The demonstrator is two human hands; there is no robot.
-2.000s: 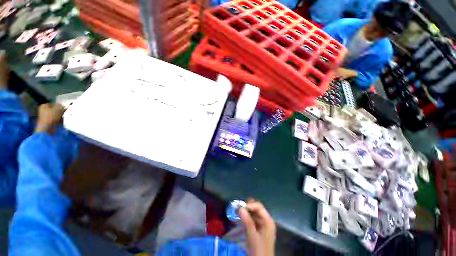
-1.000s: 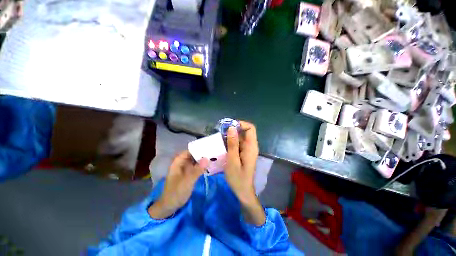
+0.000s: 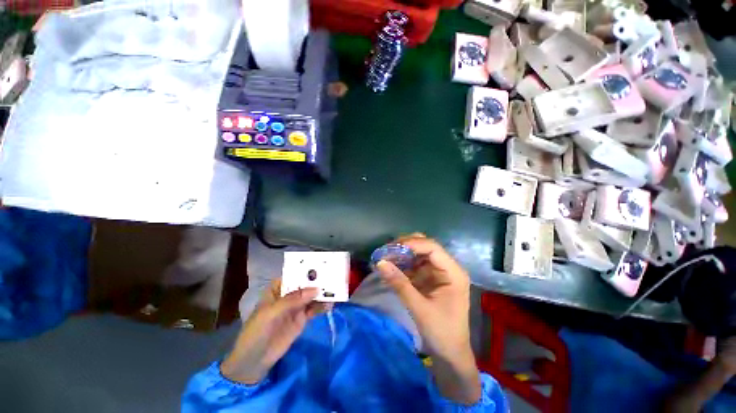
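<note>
My left hand (image 3: 274, 323) holds a small white plastic housing (image 3: 327, 270) above my lap, its flat face with a dark central hole and a small slot towards me. My right hand (image 3: 432, 290) is just right of it and holds a round shiny decorative disc (image 3: 392, 256) between thumb and fingers. The disc and the housing are apart. The fingers of my left hand are partly hidden behind the housing.
A tape dispenser (image 3: 278, 121) stands on the green bench (image 3: 387, 177). Left of it is a white foam box (image 3: 113, 145). A big pile of housings (image 3: 573, 109) lies right. A shiny ribbed stack (image 3: 387, 52) stands behind. A red stool (image 3: 529, 335) and another person's arm (image 3: 702, 379) are lower right.
The housing has turned to show its holed face squarely, and my hands have moved apart. The disc has moved right, away from the housing. Two seconds ago only my right hand with the disc showed clearly.
</note>
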